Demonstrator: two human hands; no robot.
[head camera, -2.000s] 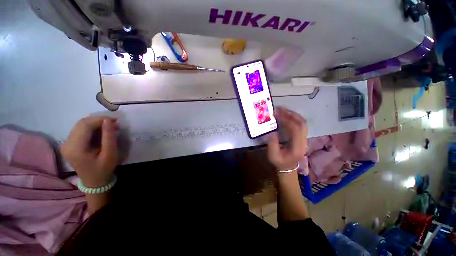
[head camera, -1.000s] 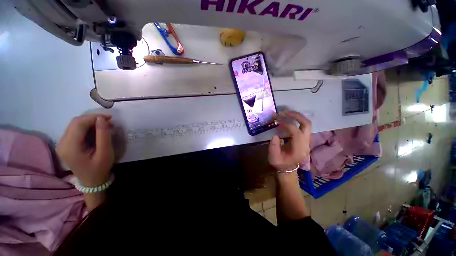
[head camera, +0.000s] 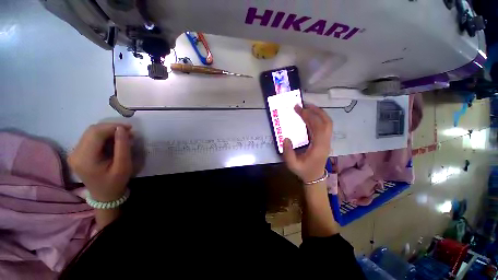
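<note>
A smartphone [head camera: 288, 117] with a bright screen lies on the white table below the machine arm. My right hand [head camera: 310, 143] is at its right edge, with the thumb and a fingertip over the lower screen; the fingers are apart and hold nothing. My left hand [head camera: 104, 158] rests on the table at the left, fingers curled in, with nothing visible in it. The curled fingers hide its palm.
The white sewing machine [head camera: 306, 24] spans the top, its presser foot [head camera: 158, 68] at left. A wooden-handled tool [head camera: 199, 69], blue-orange snips [head camera: 201, 48] and a yellow object [head camera: 265, 50] lie under it. Pink fabric [head camera: 41, 205] is at left; a blue crate [head camera: 371, 206] holds pink pieces.
My right hand has moved up and left, so its thumb and a finger now lie over the phone. The screen picture has changed. My left hand stays in place.
</note>
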